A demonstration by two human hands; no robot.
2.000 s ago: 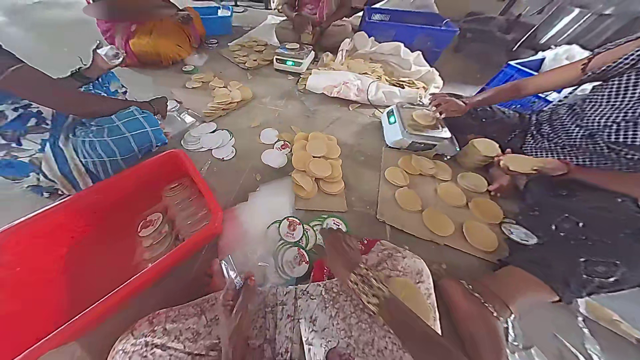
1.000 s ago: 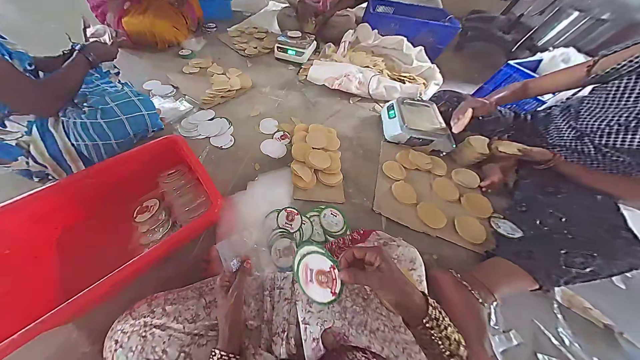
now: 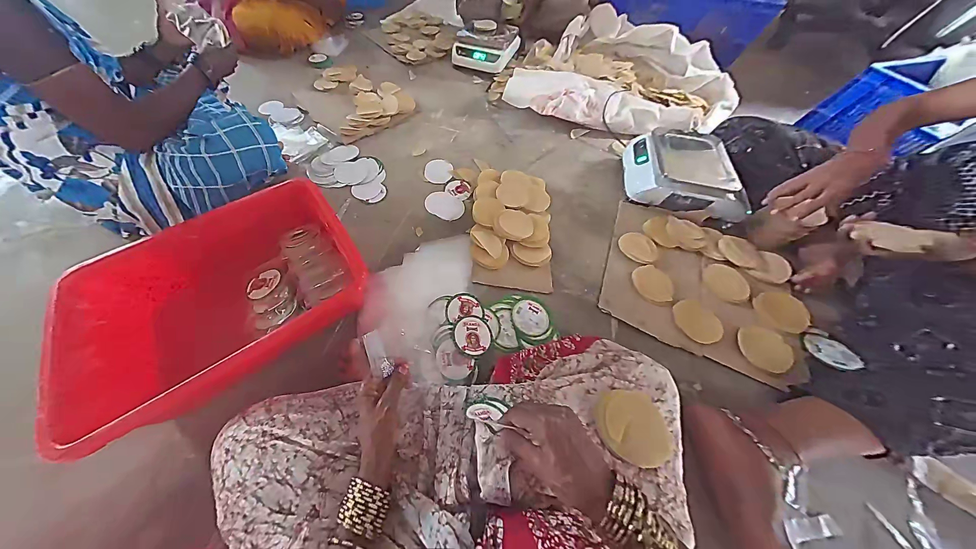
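Note:
My left hand [image 3: 383, 393] pinches a small clear plastic bag [image 3: 375, 354] in front of my lap. Over the lap, my right hand [image 3: 545, 450] grips a round printed label [image 3: 485, 412] with a green rim, its fingers partly hidden. A stack of thin tan discs [image 3: 634, 427] lies on the cloth at my right knee. Just ahead of my lap, several round green-rimmed labels [image 3: 473, 335] lie in a loose pile, beside clear plastic bags [image 3: 427, 282]. Behind them, tan discs [image 3: 512, 223] sit in overlapping stacks on a cardboard sheet [image 3: 512, 279].
A red plastic tub [image 3: 175, 320] with packed discs stands at the left. At the right, a cardboard sheet [image 3: 633, 313] bears tan discs near a digital scale [image 3: 686, 171] and a person's hands [image 3: 823, 191]. Another person sits at the upper left. A white sack [image 3: 625, 107] of discs lies behind.
My right hand has moved from the label pile back over my lap, with a label in it. The person at the right has reached lower, toward the discs.

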